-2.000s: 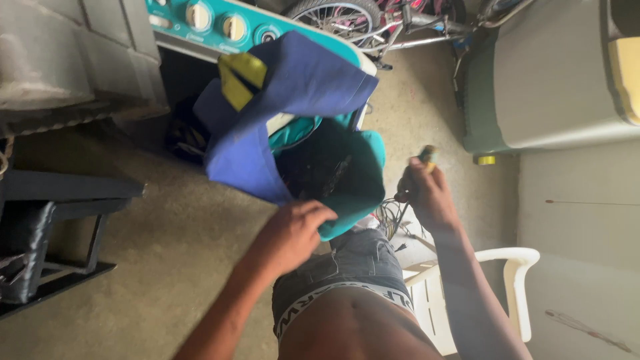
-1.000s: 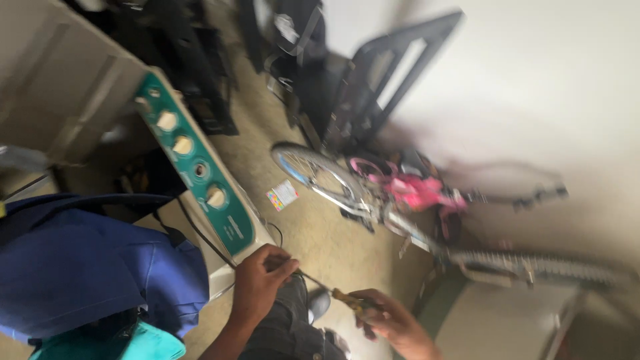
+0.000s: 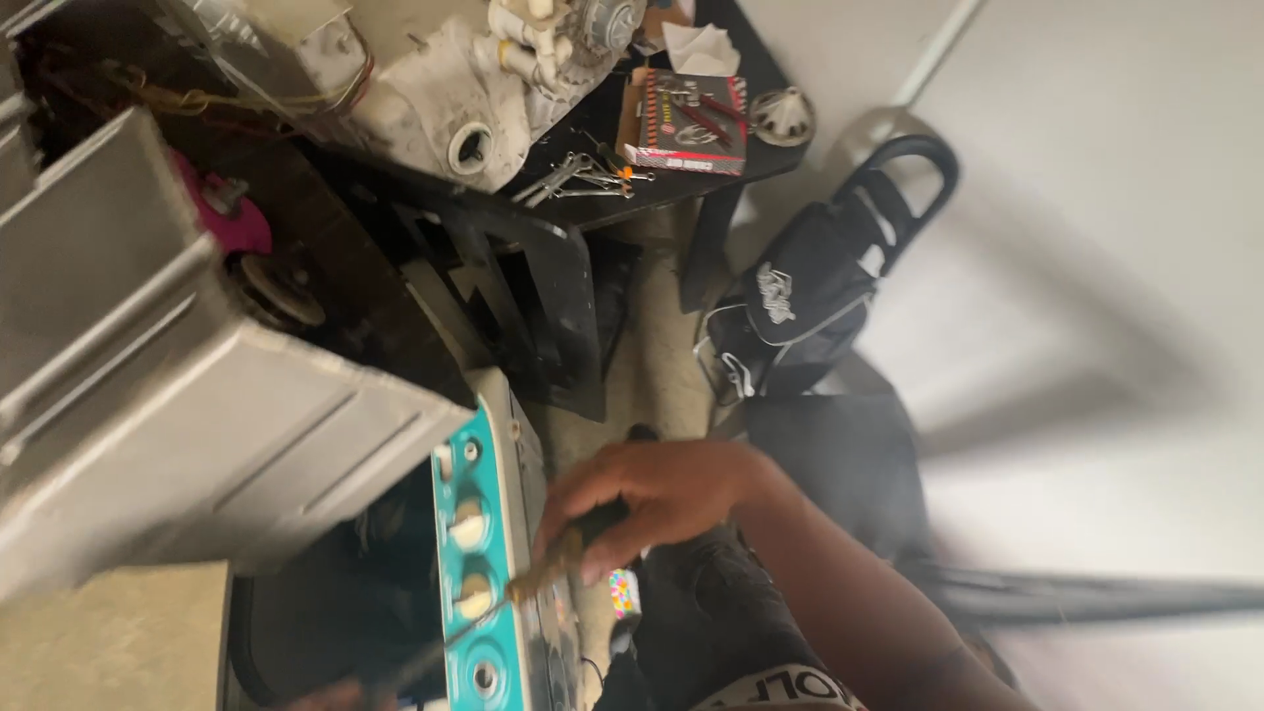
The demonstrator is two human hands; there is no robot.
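My right hand (image 3: 647, 499) is closed around the handle of a screwdriver (image 3: 546, 573), whose long thin shaft points down to the left. The shaft crosses in front of a teal control panel (image 3: 484, 538) with cream knobs. At the bottom edge, blurred and mostly cut off, my left hand (image 3: 341, 694) is near the far end of the shaft; whether it touches the shaft cannot be told.
Open-end wrenches (image 3: 578, 178), a box with printed tool pictures (image 3: 691, 120) and a white machine housing (image 3: 444, 99) lie on a black table (image 3: 770, 158). A grey metal cabinet (image 3: 227, 425) stands at left, a black wheeled bag (image 3: 805, 286) by the wall.
The view has swung toward the table and the black bag. The blue cloth item, held by my left hand two seconds ago, is out of view. The screwdriver remains in my right hand.
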